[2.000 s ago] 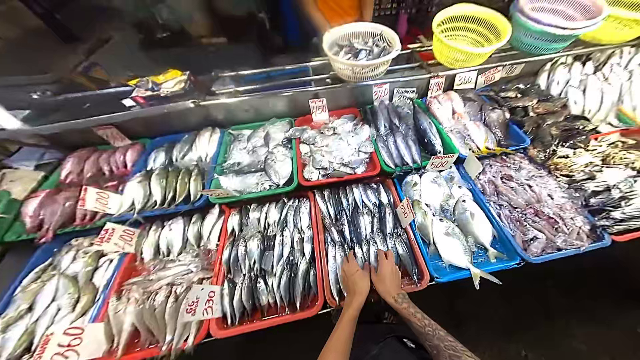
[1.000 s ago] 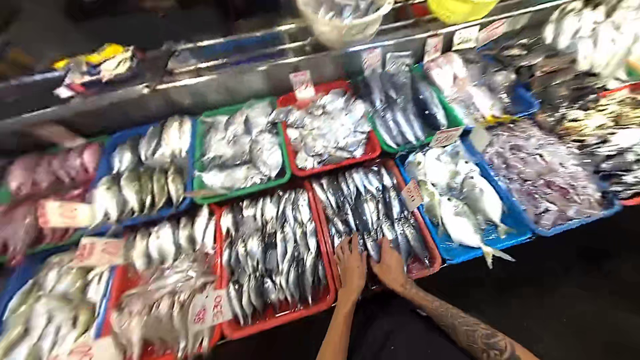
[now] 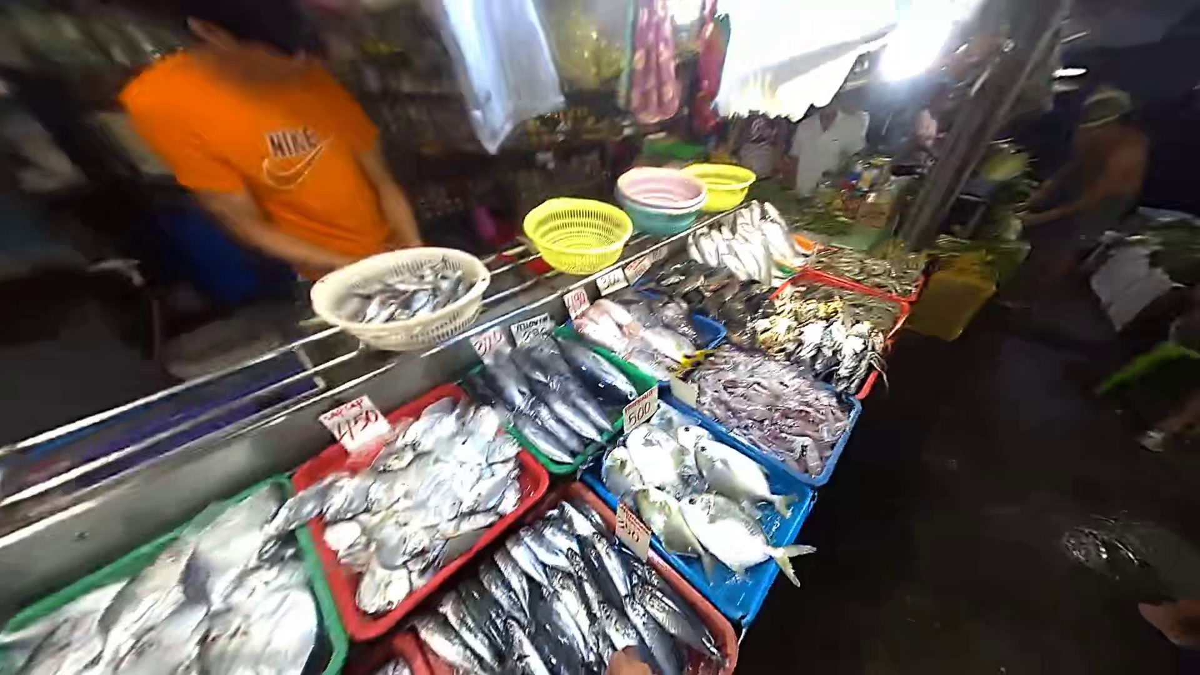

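At the bottom edge of the head view, a fingertip, apparently of my right hand [image 3: 628,662], touches slender silver-and-dark fish [image 3: 562,595] in a red tray [image 3: 724,626]. The rest of that hand is cut off, and my left hand is out of view. To the right, a blue tray [image 3: 741,600] holds broad silver fish [image 3: 731,534]. Flat pale fish [image 3: 431,487] fill a red tray [image 3: 534,473] to the left. Behind these, a green tray [image 3: 647,375] holds dark, thicker fish [image 3: 558,384]. A small price card [image 3: 633,532] stands between the front trays.
A person in an orange shirt [image 3: 281,150] stands behind the stall rail. A white basket of fish [image 3: 403,323] and a yellow basket [image 3: 578,234] sit along it. Squid-like seafood [image 3: 773,403] lies in a blue tray. A post [image 3: 980,131] and other people are farther right.
The view has swung up and to the right. Both hands showed on the slender fish before; now only a fingertip shows at the bottom edge.
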